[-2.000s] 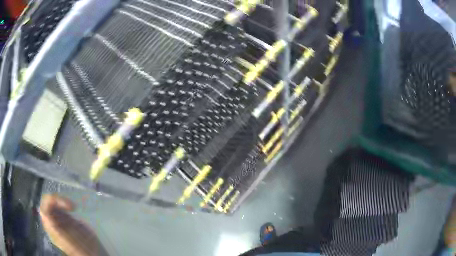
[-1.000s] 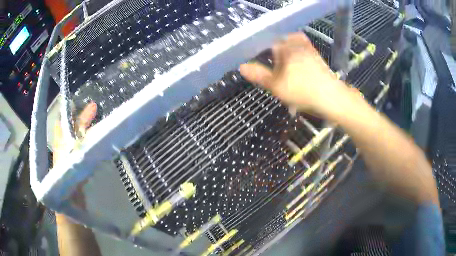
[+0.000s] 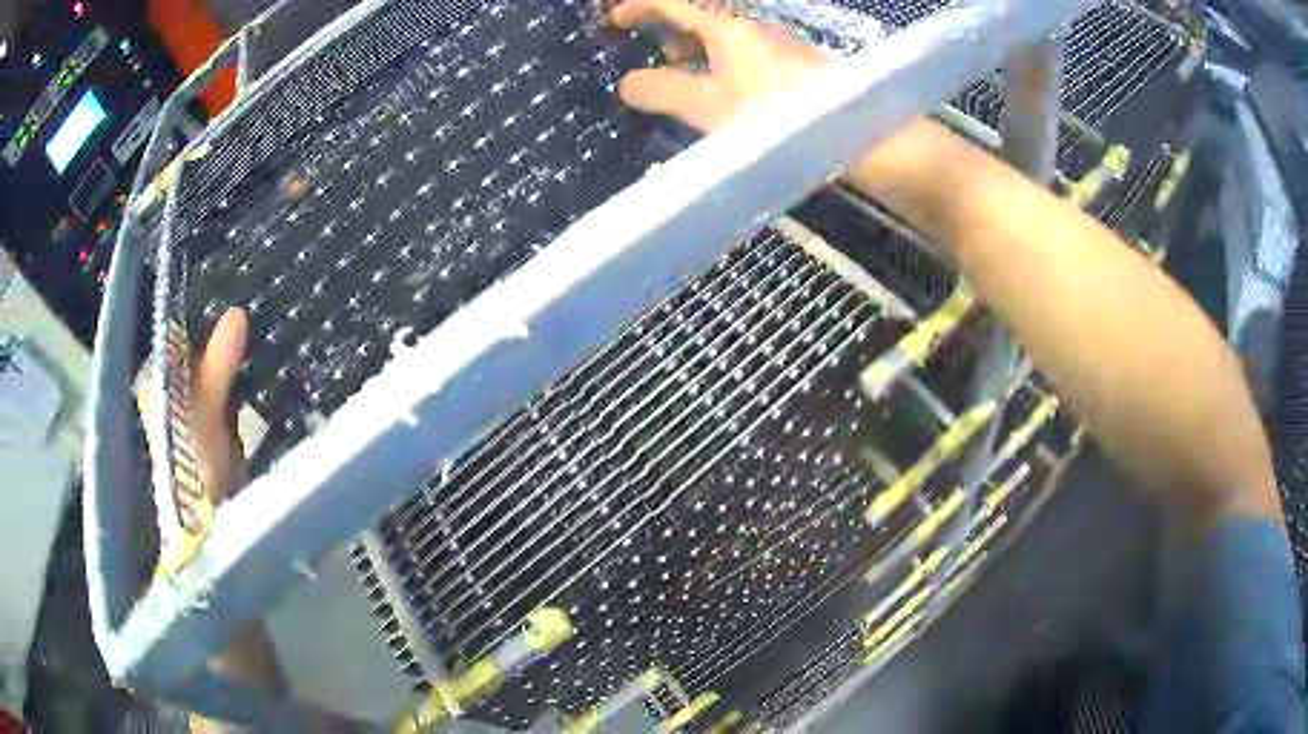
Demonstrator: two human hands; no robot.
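A black studded panel [image 3: 416,187] with rows of small bright points lies in the upper part of the rack, beyond the thick pale frame rail [image 3: 574,308]. My right hand [image 3: 717,72] reaches across the rail, thumb and fingers apart at the panel's upper right; its far fingers are cut off or unclear. My left hand [image 3: 215,416] is at the panel's lower left edge, one digit upright, the rest partly hidden by the frame side. Whether it grips the panel is unclear. Below the rail are thin wire rows [image 3: 631,416] and more dotted panel surface [image 3: 717,531].
Yellow-wrapped support pegs [image 3: 925,344] stick out at right, others [image 3: 502,667] at the bottom. An upright grey bar [image 3: 1030,115] stands near my right forearm. A control panel [image 3: 79,132] with a lit display is at upper left, beside an orange shape [image 3: 194,50].
The rack's pale rail now crosses the view, unlike two seconds ago. Since one second ago, my right hand has moved up and left over the rail onto the panel. My left hand has moved little.
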